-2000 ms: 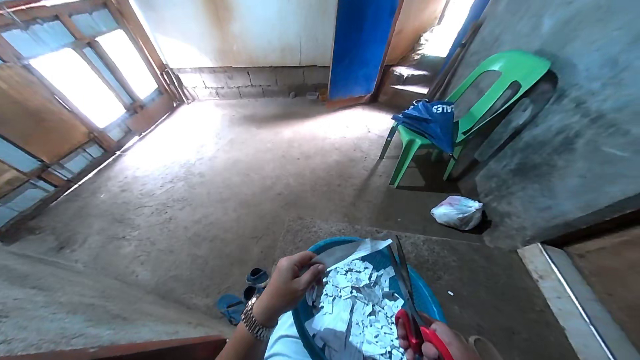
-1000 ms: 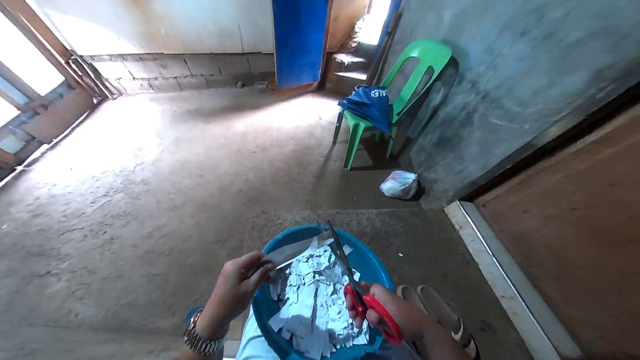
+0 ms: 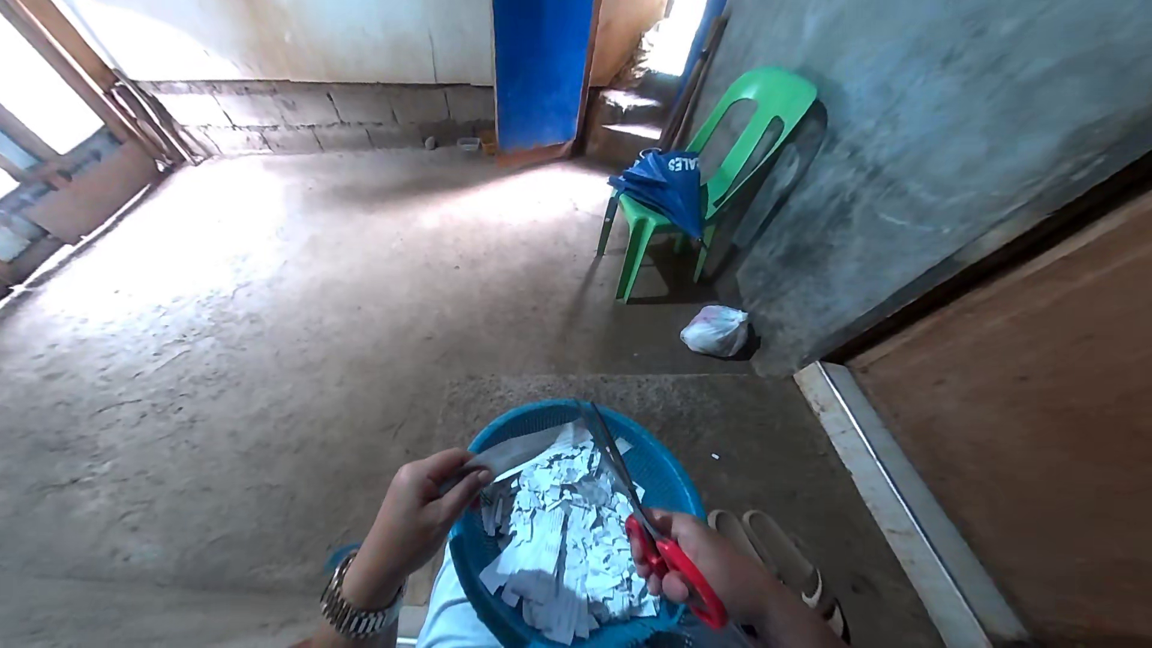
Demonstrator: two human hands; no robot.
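Note:
My left hand (image 3: 432, 504), with a metal-band wristwatch (image 3: 360, 601) on its wrist, pinches a strip of paper (image 3: 522, 450) over the left rim of a blue plastic basket (image 3: 670, 459). My right hand (image 3: 702, 562) holds scissors with red handles (image 3: 688, 580) above the basket's right side. The blades point up and away, slightly parted, near the far end of the strip. Many small cut pieces of white paper (image 3: 567, 531) and some longer strips lie in the basket. Part of the right hand's fingers is hidden by the handles.
A green plastic chair (image 3: 634, 243) with a folded blue umbrella (image 3: 666, 184) stands by the grey wall. A white plastic bag (image 3: 715, 331) lies on the concrete floor (image 3: 360, 297) near it. Sandals (image 3: 783, 549) are right of the basket; a raised sill (image 3: 909, 513) runs before a brown wooden panel (image 3: 1035, 405).
The view has swung right since two seconds ago. Both hands stay over the basket, still holding the paper strip and the scissors.

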